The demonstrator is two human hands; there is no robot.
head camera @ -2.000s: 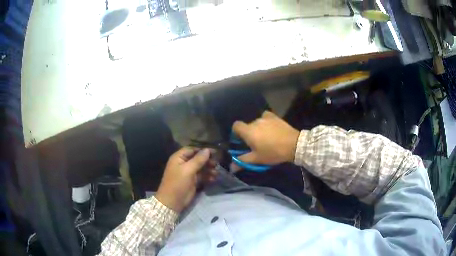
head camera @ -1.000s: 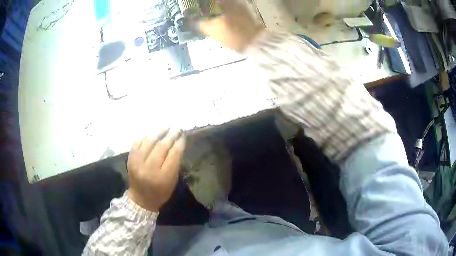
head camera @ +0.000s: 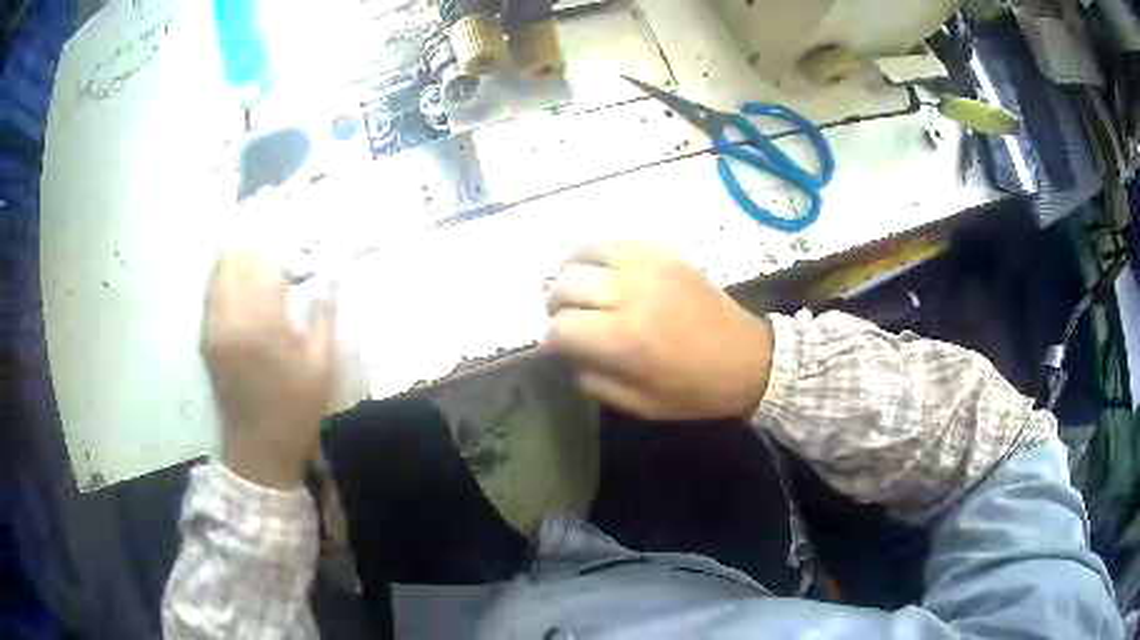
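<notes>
My left hand (head camera: 265, 363) is blurred over the left part of the white table (head camera: 138, 300); a small dark thing shows near its fingertips, too blurred to name. My right hand (head camera: 656, 328) is over the table's front edge with its fingers curled; I cannot tell whether it holds anything. No thread can be made out between the hands. The thread scissors (head camera: 778, 165) with blue loop handles lie on the machine bed to the right, blades pointing up and left. The brass tension knobs (head camera: 480, 45) and the metal needle area (head camera: 403, 119) are at the top.
A yellow-green item (head camera: 979, 115) lies at the table's right edge. A bright blue strip (head camera: 241, 44) is at the top left. The cream machine head (head camera: 863, 25) is at the top right. Dark cloth (head camera: 425, 500) hangs below the table's front edge.
The scissors, held in my right hand earlier, now lie on the machine bed. My right hand has come back down from the knobs. My left hand has moved left and up over the table.
</notes>
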